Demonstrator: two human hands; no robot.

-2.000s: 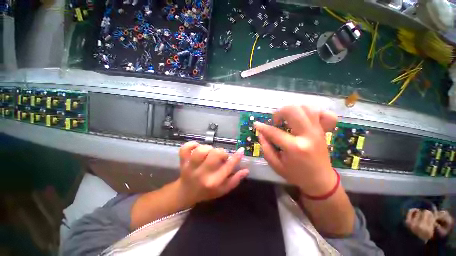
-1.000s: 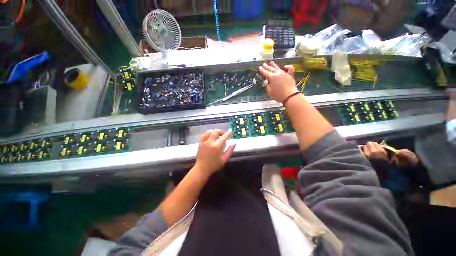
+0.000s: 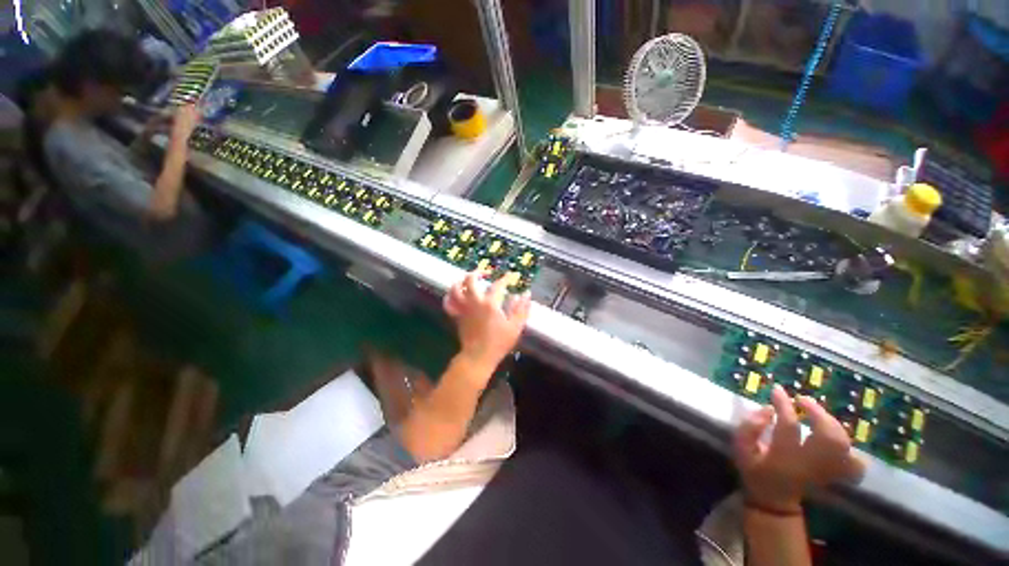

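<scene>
A green circuit board panel (image 3: pixel 470 240) with yellow blocks lies on the conveyor left of centre. My left hand (image 3: pixel 487 315) is at its near right corner, fingers apart, with nothing visible in it. A second circuit board panel (image 3: pixel 817 389) lies on the conveyor to the right. My right hand (image 3: pixel 791 442) is at its near edge, wrist with a red band, fingers spread and raised; the fingertips overlap the panel's edge, and I see nothing held. Whether the fingertips touch the boards cannot be told.
The conveyor's metal rail (image 3: pixel 620 359) runs diagonally. Beyond it are a black component tray (image 3: pixel 631 210), tweezers (image 3: pixel 758 274), a fan (image 3: pixel 664 83) and a yellow-capped bottle (image 3: pixel 913 208). More board panels (image 3: pixel 299 177) lie upstream at left, where a person (image 3: pixel 111 144) holds a panel.
The view has swung left. My right hand has come back from the bench beyond the rail to the right panel's near edge. My left hand has moved left to another panel.
</scene>
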